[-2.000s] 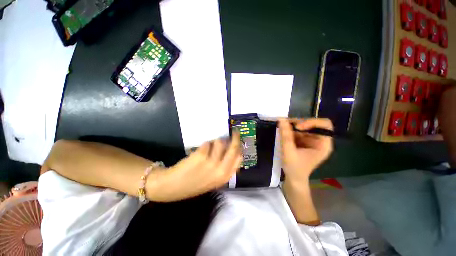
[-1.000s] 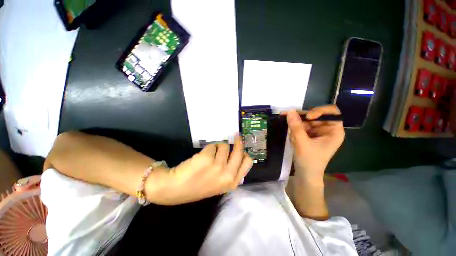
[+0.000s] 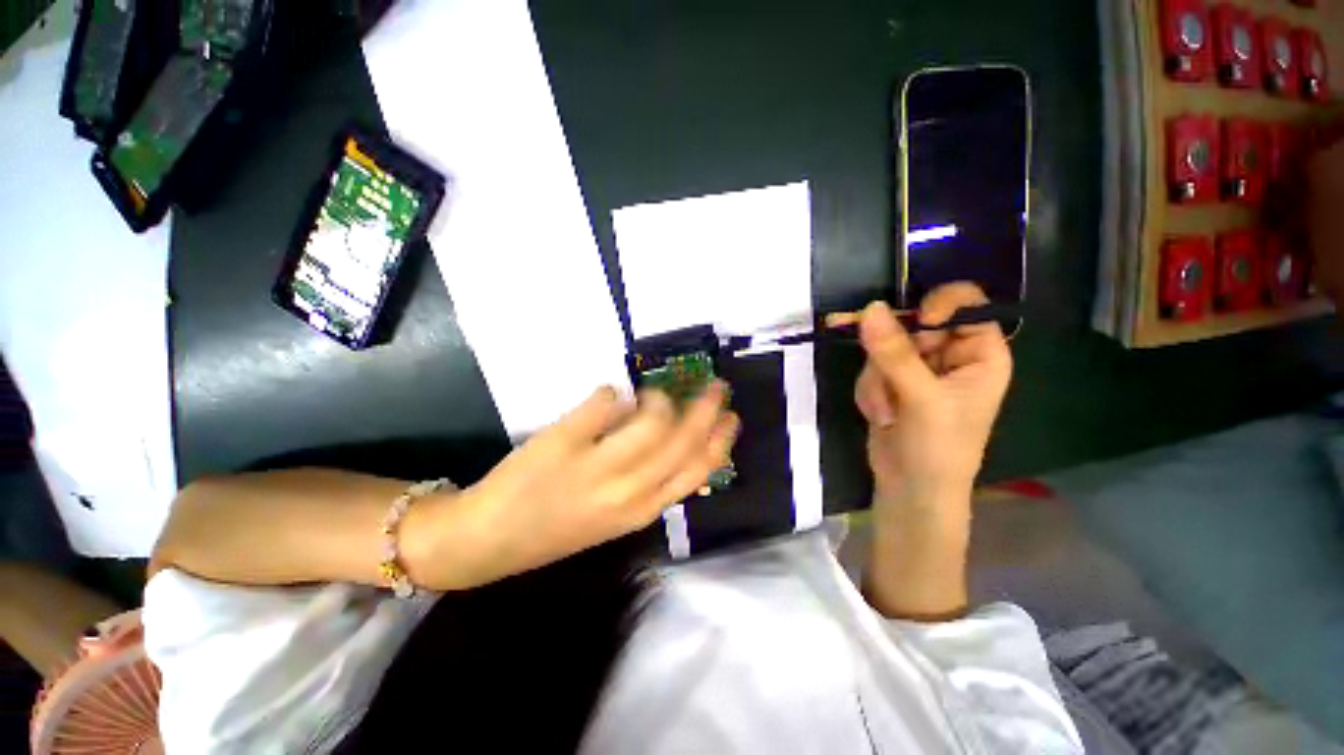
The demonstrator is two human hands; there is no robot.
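Observation:
A device unit (image 3: 681,369) with a green circuit board in a black frame lies over the black adhesive sheet (image 3: 759,443) on its white liner. My left hand (image 3: 590,465) is on the unit, fingers over its board and hiding much of it; it is blurred. My right hand (image 3: 936,384) holds the dark tweezers (image 3: 870,320) nearly level, tip pointing left by the black sheet's far edge and the unit's far end. Whether the tip carries a black piece is too small to tell.
Another open unit (image 3: 358,239) lies left of a long white strip (image 3: 479,192). Several units (image 3: 177,111) are piled upper left on white sheets (image 3: 74,339). A smartphone (image 3: 966,185) lies right, before a tray (image 3: 1128,177) of red parts (image 3: 1191,159). A pink fan (image 3: 111,701) is lower left.
The view has shifted. My right hand with the tweezers has drawn a little to the right, away from the unit. My left fingers now cover more of the board.

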